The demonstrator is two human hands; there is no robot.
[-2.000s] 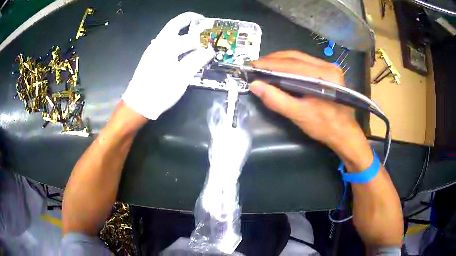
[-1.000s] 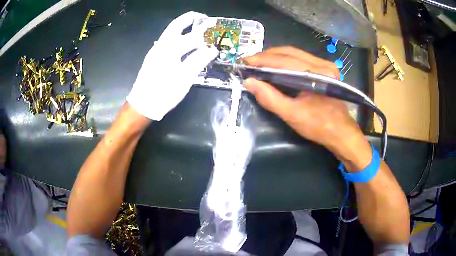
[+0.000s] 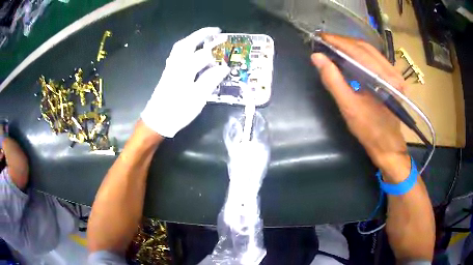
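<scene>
The white socket housing (image 3: 263, 77) lies open on the dark bench, with a green circuit board (image 3: 245, 52) and brass parts inside. My gloved left hand (image 3: 184, 85) holds its left side, fingers over the board's left part. A cord in a clear plastic bag (image 3: 246, 171) runs from its near edge towards me. My bare right hand (image 3: 363, 93), with a blue wrist strap (image 3: 399, 178), grips the dark soldering iron (image 3: 358, 72). The iron is off to the right of the housing, not touching it; its tip is near the translucent hood and hard to make out.
A tangled pile of brass contact strips (image 3: 75, 111) lies at left, with one strip (image 3: 104, 45) apart above it. The translucent fume hood (image 3: 337, 18) is at upper right, beside a cardboard tray (image 3: 441, 114) holding a brass piece (image 3: 411, 66). Another person's arm (image 3: 14, 158) shows at far left.
My right hand and the iron have moved from the housing up and to the right. My left hand stays on the housing. Another person's arm has come in at the left edge.
</scene>
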